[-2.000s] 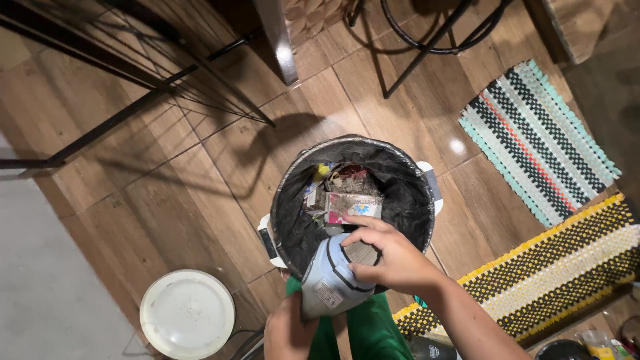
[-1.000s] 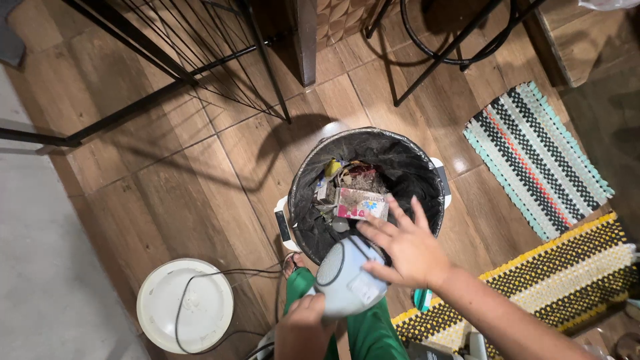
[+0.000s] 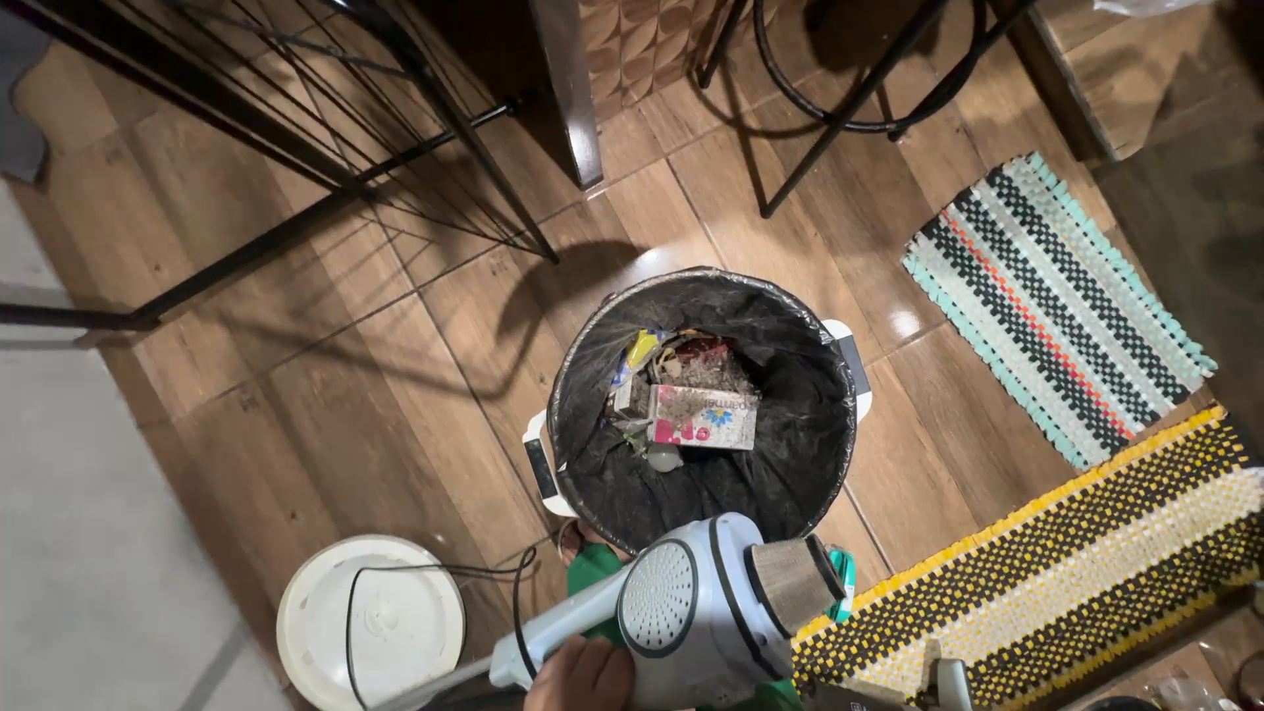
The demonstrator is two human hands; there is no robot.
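At the bottom centre my left hand (image 3: 583,676) grips the handle side of a light blue handheld vacuum cleaner (image 3: 691,612). A mesh cone filter (image 3: 795,583) sticks out of its right end. The vacuum lies over the near rim of a round trash bin (image 3: 849,434) lined with a black bag. Inside the bin are a small printed box (image 3: 703,417) with grey dust on it, a dust clump and crumpled wrappers. My right hand is out of view.
A white round lid (image 3: 375,622) lies on the floor at lower left, a black cord (image 3: 434,567) across it. Two woven rugs (image 3: 1057,306) lie at right. Black metal furniture legs (image 3: 474,168) and a stool (image 3: 839,118) stand beyond the bin.
My right hand, earlier at the vacuum over the bin, has left the view. The vacuum now lies more sideways, with its filter pointing right.
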